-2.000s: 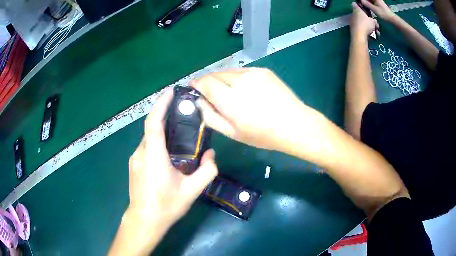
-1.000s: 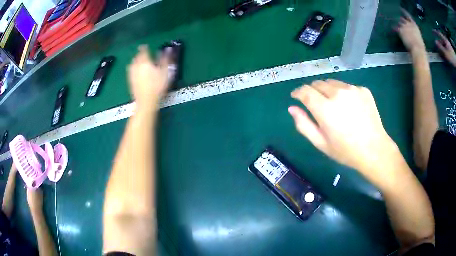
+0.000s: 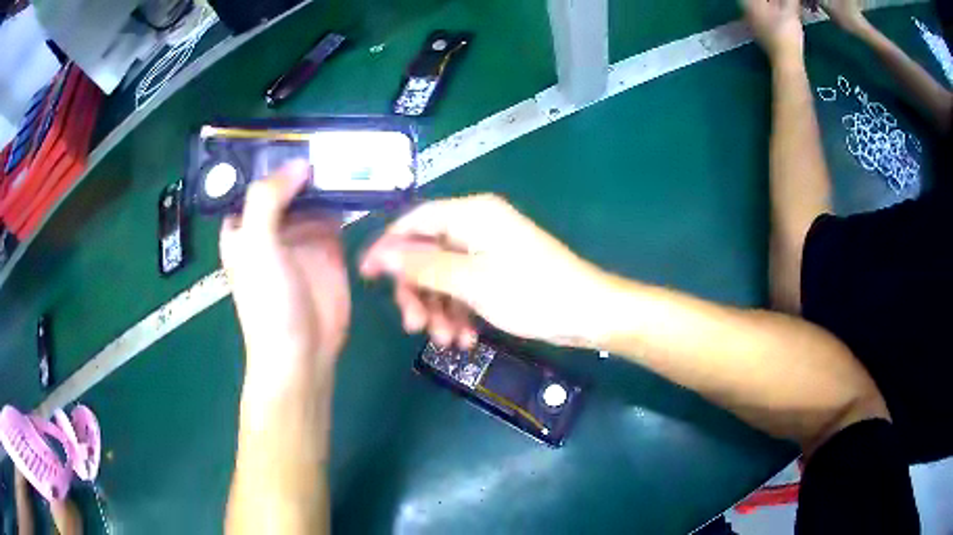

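Note:
My left hand (image 3: 287, 261) holds a black handset housing (image 3: 282, 157) crosswise, its open side up, with the thumb over its middle. The housing shows a round white disc at its left end, a thin orange strip along the top edge and a bright silvery area at its right end. My right hand (image 3: 475, 272) is blurred, just below and right of the housing, apart from it, with fingers loosely curled and nothing visible in them. A second housing (image 3: 512, 389) lies open side up on the green bench, below my right hand, its left end partly covered by the fingers.
Several handsets (image 3: 170, 230) lie on the green strip beyond the pale metal edging (image 3: 491, 136). A post (image 3: 580, 52) stands on the edging. At right another person's arm (image 3: 799, 178) is beside white rings (image 3: 881, 144). Pink slotted objects (image 3: 37, 455) are at lower left, red slabs (image 3: 63, 157) at upper left.
My left hand has come back from the green strip with a housing in it, now raised over the edging. My right hand has come closer to it. The camera view has shifted.

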